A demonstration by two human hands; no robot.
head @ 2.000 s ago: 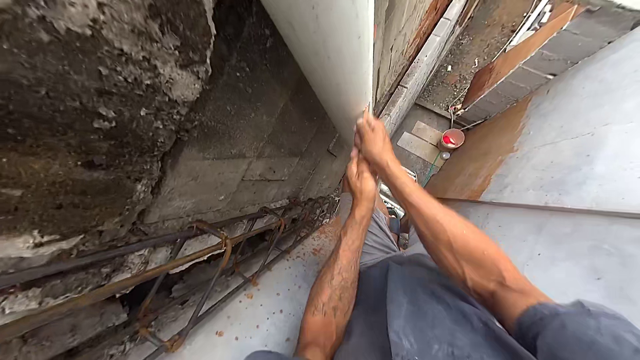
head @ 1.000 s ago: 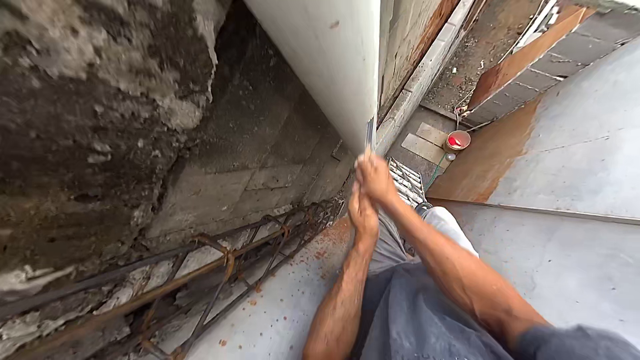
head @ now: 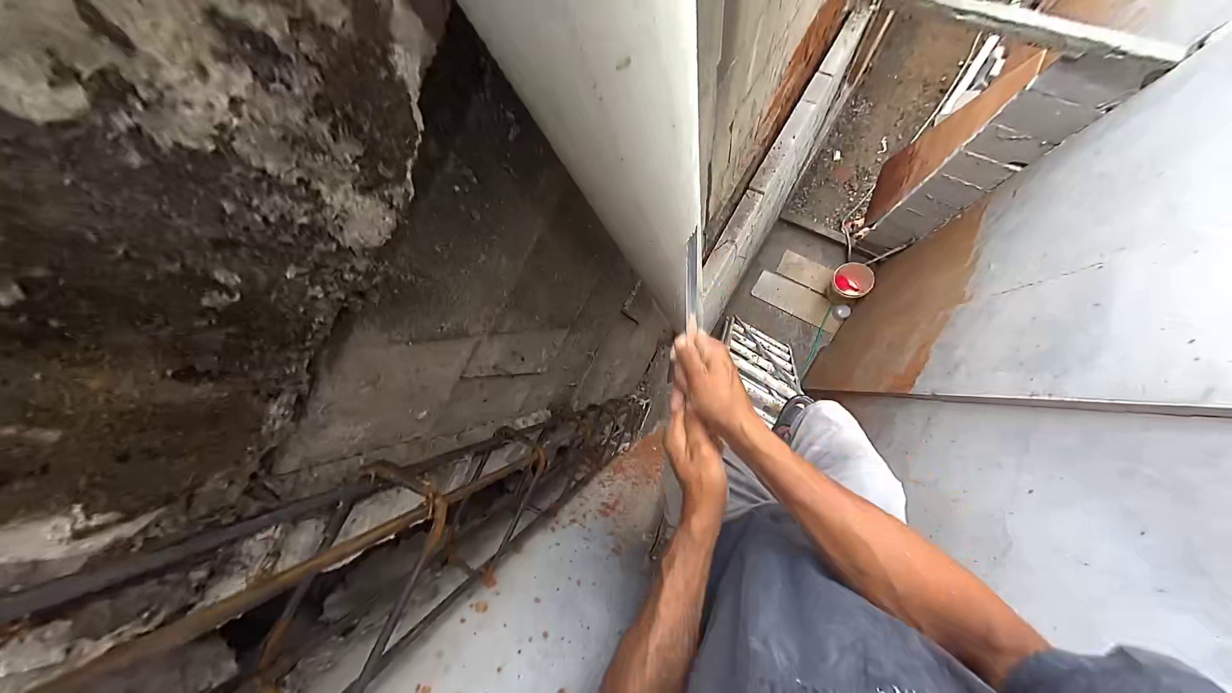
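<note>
A thin metal blade or strip (head: 692,274) rises from my two hands and lies along the right edge of a large pale pipe-like column (head: 616,125). My right hand (head: 710,375) is closed around its lower end. Just below and to the left, my left hand (head: 695,448) presses against the right one with its fingers pointing upward. Whether the left fingers also grip the tool is hidden. What the tool is exactly cannot be told, as its handle is covered.
Tied rusty rebar (head: 385,525) runs along the lower left beside a rough concrete wall (head: 192,221). Below stand a ladder (head: 762,366) between wall and legs, a bucket with something red (head: 853,281) and boards (head: 794,296). A smooth grey wall (head: 1059,462) flanks the right.
The metal strip, barely seen two seconds ago, now shows well above my hands. Both hands have moved down along the column's edge. More of the ladder shows than two seconds ago.
</note>
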